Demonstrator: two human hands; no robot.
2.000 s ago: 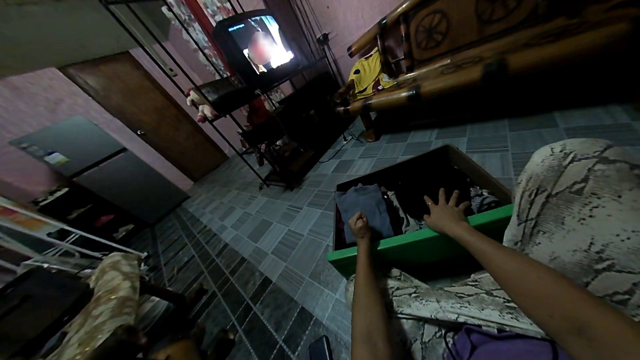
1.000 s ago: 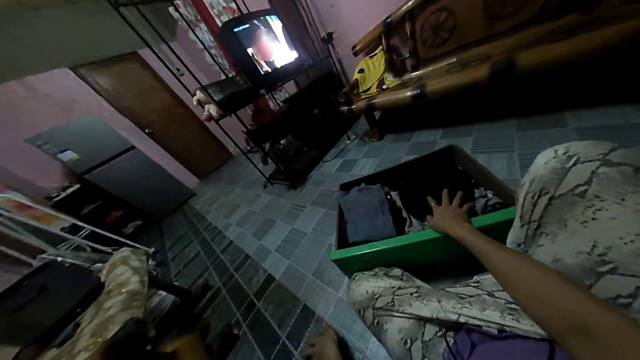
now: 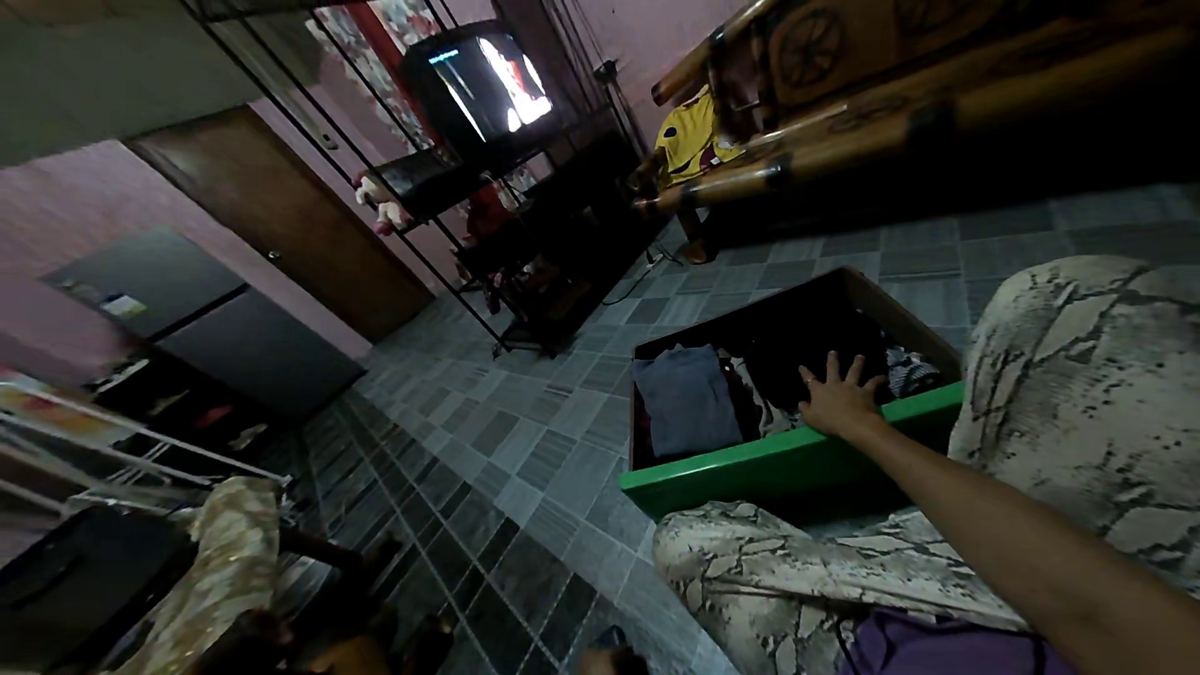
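Observation:
A drawer with a green front (image 3: 797, 457) lies on the tiled floor by my legs, with clothes inside. At its left end is a folded blue-grey garment (image 3: 689, 401); black clothing (image 3: 811, 328) fills the middle, and a striped cloth (image 3: 909, 372) sits at the right end. My right hand (image 3: 842, 394) rests with fingers spread on the clothes just behind the green front, holding nothing. At the bottom edge of the view, my left hand (image 3: 609, 659) is mostly cut off, at a small dark object (image 3: 611, 637) that looks like a phone.
A wooden bench (image 3: 844, 122) with a yellow cloth (image 3: 694, 139) on it stands beyond the drawer. Further left are a metal rack with a lit television (image 3: 487, 84), a door (image 3: 281, 225) and a grey refrigerator (image 3: 206, 319). A patterned cloth (image 3: 234, 553) lies at lower left.
My left hand has left the blue-grey garment and moved down to the bottom edge of the view, by the small dark object. My right hand has stayed on the clothes.

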